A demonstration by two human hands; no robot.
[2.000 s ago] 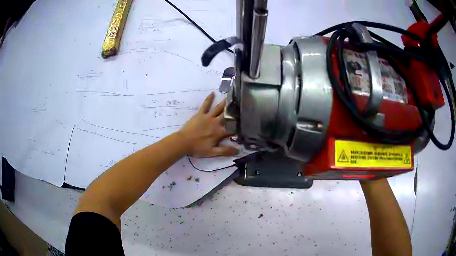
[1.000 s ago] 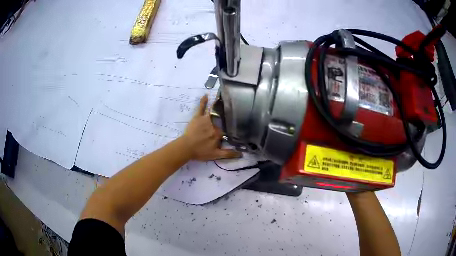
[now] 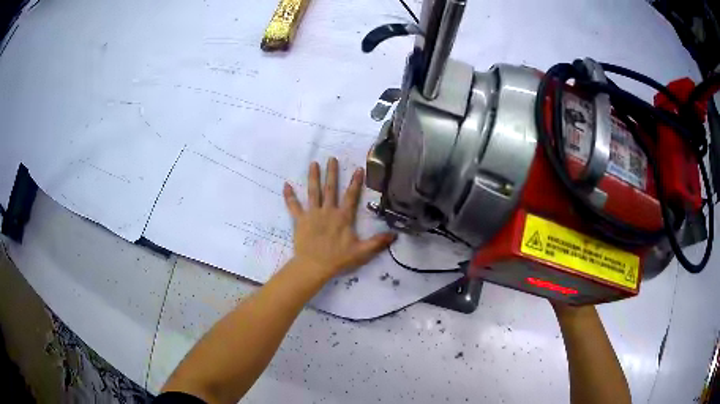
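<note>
The straight knife cutting machine (image 3: 505,166), red and silver with lit red digits, stands tilted in view at the right. Its base plate (image 3: 458,295) shows below the motor. My left hand (image 3: 328,225) lies flat with spread fingers on the paper marker (image 3: 229,118), just left of the machine's front. A dark curved cut line runs from near my thumb to the machine. My right hand is hidden under the motor body; only the wrist and forearm show, so its grip is not visible. The fabric lay's dark edge (image 3: 371,316) shows under the paper.
A gold-yellow cloth weight (image 3: 284,25) lies on the paper at the top. The black power cord (image 3: 553,150) is coiled over the motor. Dark fabric pieces lie at the left edge. Small dark specks dot the pale table (image 3: 379,363). Scraps lie at the lower left.
The view has shifted, so the weight and paper sit further right. My left hand has come away from the machine's front and its fingers are spread wider. The machine appears turned slightly.
</note>
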